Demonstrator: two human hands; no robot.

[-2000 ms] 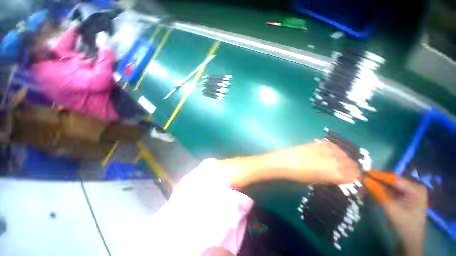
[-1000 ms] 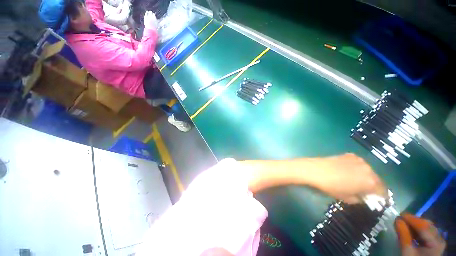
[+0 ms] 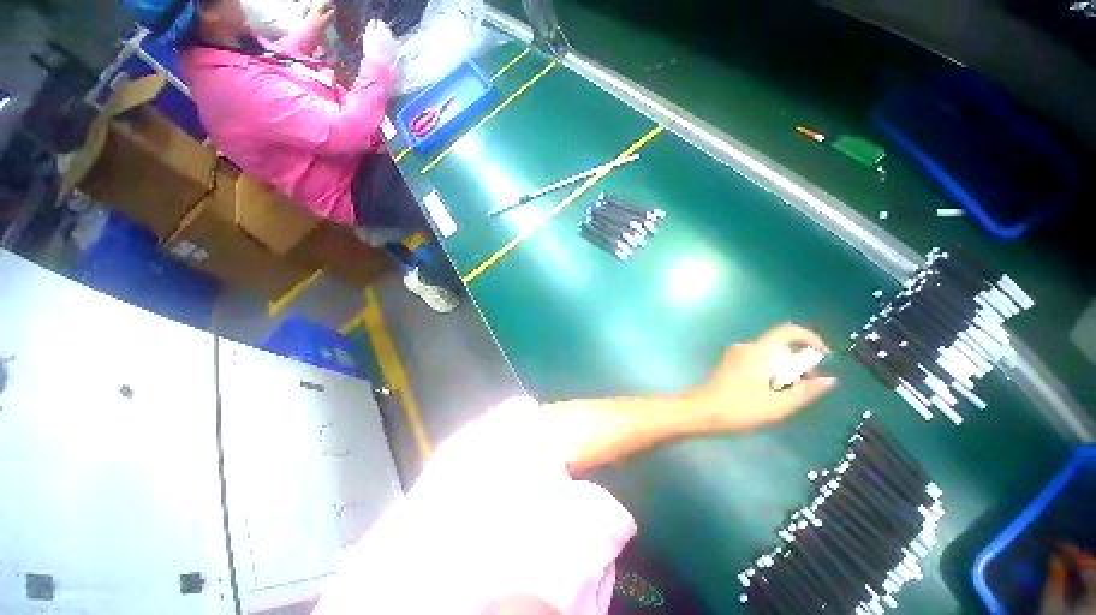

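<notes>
My left hand [image 3: 769, 382] is over the green bench, between two rows of white-ended black rods, its fingers curled. White shows at its fingertips; I cannot tell whether it is finger covers or a held piece. The near row of rods [image 3: 847, 529] lies at the lower right. The far row [image 3: 943, 330] lies beside the metal rail. My right hand [image 3: 1064, 583], with orange fingertip covers, is inside the blue parts tray [image 3: 995, 559], cut off by the frame edge; what its fingers hold is hidden.
A small rod group [image 3: 621, 226] and a long thin strip [image 3: 563, 185] lie farther left. A green tool [image 3: 858, 150] and a second blue tray [image 3: 980, 156] are beyond the rail [image 3: 769, 186]. A person in pink [image 3: 283, 114] sits at far left near cardboard boxes [image 3: 150, 150].
My left hand has moved up and left, off the near row, leaving it uncovered. My right hand has moved right and down into the blue tray. The view has shifted slightly.
</notes>
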